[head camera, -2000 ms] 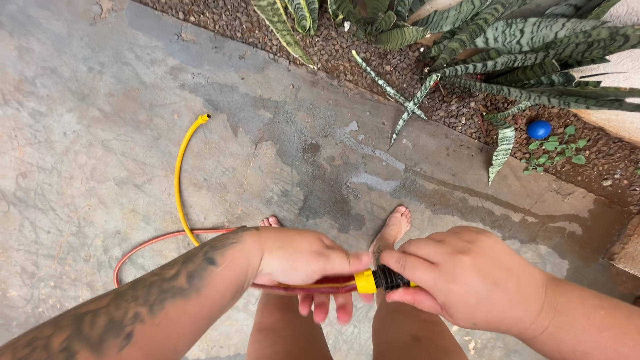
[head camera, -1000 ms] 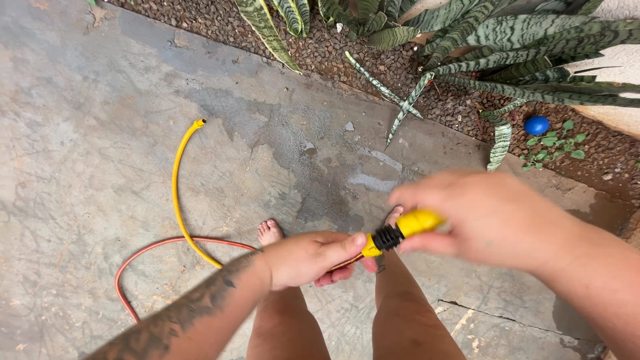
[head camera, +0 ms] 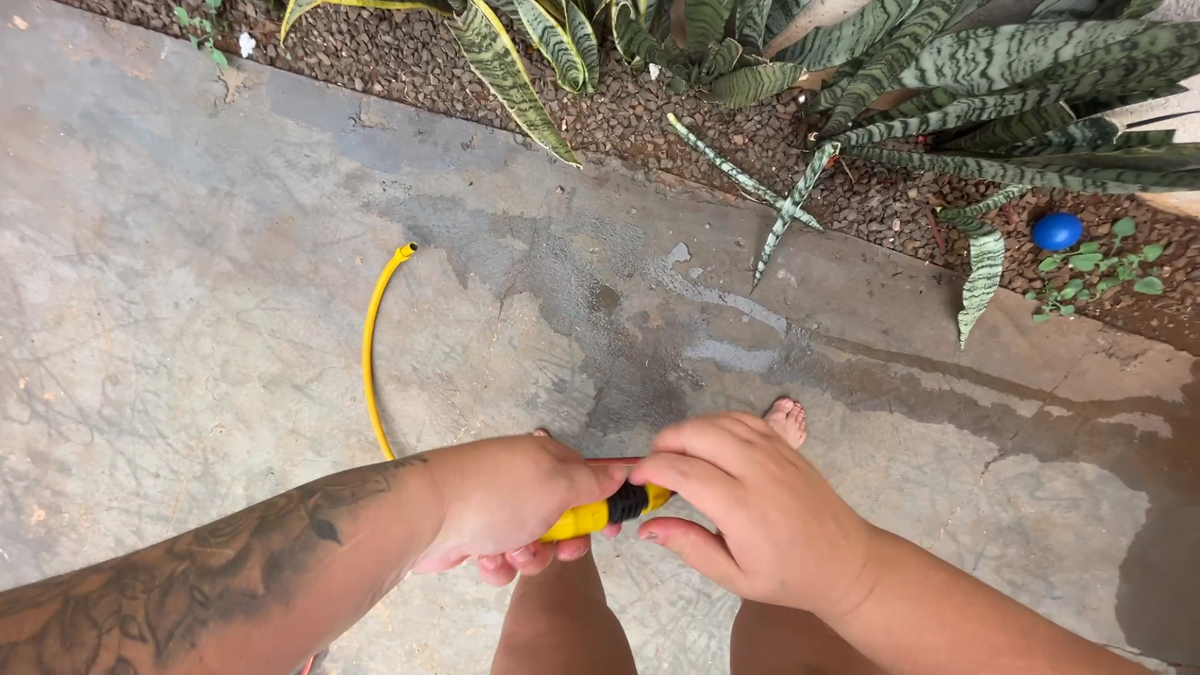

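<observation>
My left hand (head camera: 525, 502) is closed around a yellow and black plastic hose fitting (head camera: 600, 514), its palm covering much of the yellow body. My right hand (head camera: 750, 506) has its fingers and thumb on the fitting's other yellow end, just past the black ribbed middle. A short length of reddish hose (head camera: 614, 461) shows between the hands, partly hidden by them. On the floor to the left curves a yellow hose (head camera: 368, 361), its open end pointing up and its lower part hidden behind my left forearm.
Wet patches mark the concrete floor (head camera: 234, 309). A gravel bed (head camera: 394, 61) with snake plants (head camera: 1012, 66) runs along the top, and a blue ball (head camera: 1057, 232) lies in it at right. My bare foot (head camera: 786, 422) shows beyond my right hand.
A second ago the fitting's yellow end stuck out to the right under my blurred right hand; now its yellow body lies in my left hand. The view has shifted.
</observation>
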